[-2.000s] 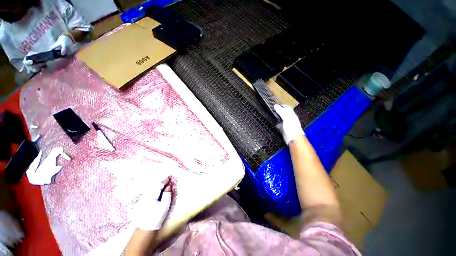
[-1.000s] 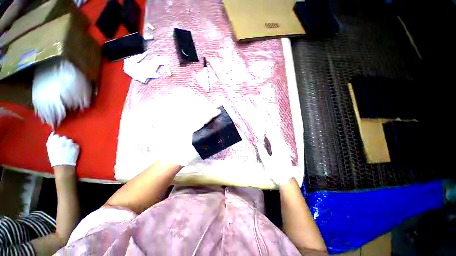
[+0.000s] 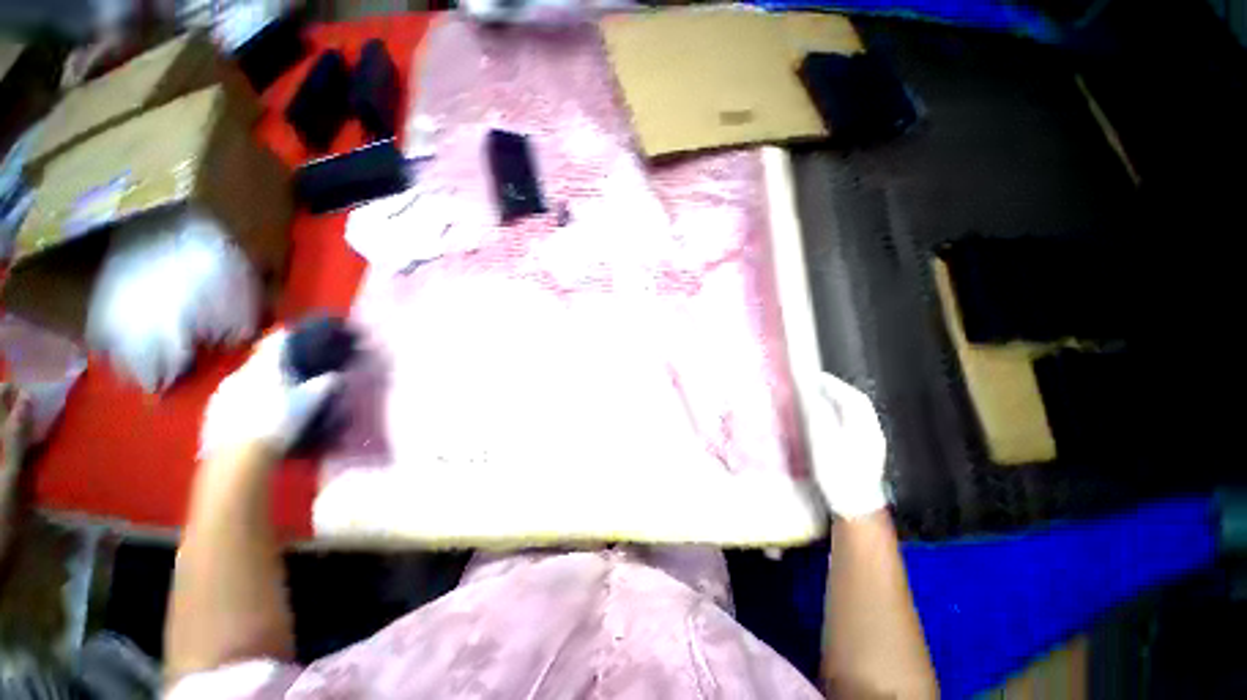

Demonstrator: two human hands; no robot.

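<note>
My left hand point(image 3: 250, 399), in a white glove, is at the left edge of the pinkish bubble wrap point(image 3: 547, 397), over the red cover. It holds a black housing point(image 3: 317, 380), which is blurred. My right hand point(image 3: 848, 445), also gloved, is at the right edge of the padding beside the dark conveyor. I see nothing in it, but its fingers are blurred. Another black housing point(image 3: 516, 175) lies farther up the padding.
An open carton point(image 3: 130, 164) with white bags point(image 3: 171, 294) is on the red cover point(image 3: 137, 438). Several black pieces point(image 3: 353, 175) lie beside it. A cardboard sheet point(image 3: 725, 82) is at the back. More black housings point(image 3: 1033, 290) lie on cardboard on the conveyor point(image 3: 889, 342). Blue sheeting point(image 3: 1053, 588) edges it.
My left hand has carried the black housing left from mid-table to the red cover. My right hand has moved slightly up and right to the padding's edge. The other person's gloved hand has left the red cover.
</note>
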